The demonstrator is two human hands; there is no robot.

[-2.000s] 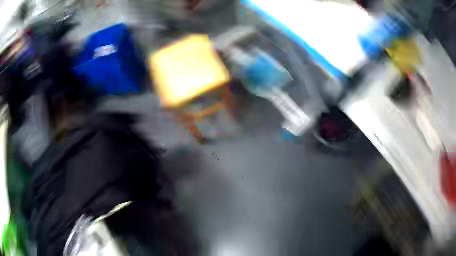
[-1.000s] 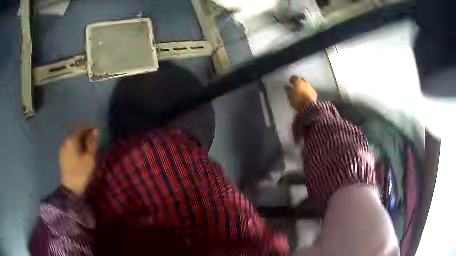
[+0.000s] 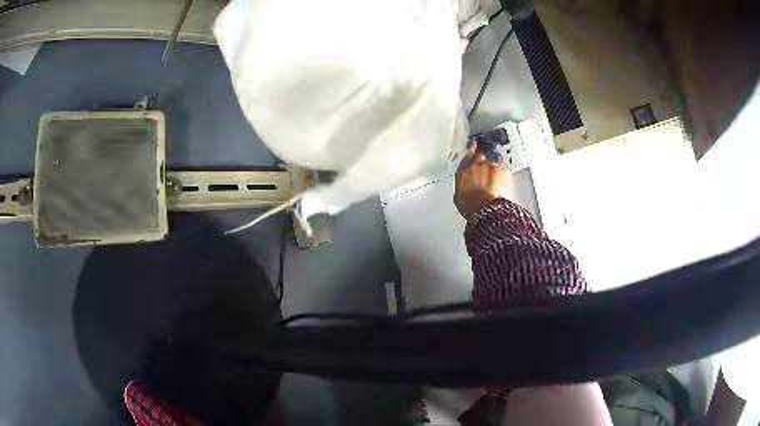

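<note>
My right hand (image 3: pixel 479 185), in a dark patterned sleeve, reaches in from the lower right. Its fingertips are at a dark plug (image 3: pixel 493 143) on a pale socket block (image 3: pixel 521 141). The fingers partly hide the contact, so I cannot tell whether they grip the plug. A thin dark cord (image 3: pixel 490 76) runs above the block. My left hand is out of the picture.
A large white cloth or bag (image 3: pixel 350 83) hangs at the upper middle. The grey pedal (image 3: pixel 100 179) sits on a slotted cream bar (image 3: pixel 229 188). The fan's black disc base (image 3: pixel 112 308) is on the floor; its black pole (image 3: pixel 417 354) crosses the lower right.
The view has shifted; the pedal and fan base now appear further left, and the pole lower. The white cloth or bag has come into view. My left hand has left the picture. My right hand is at the plug.
</note>
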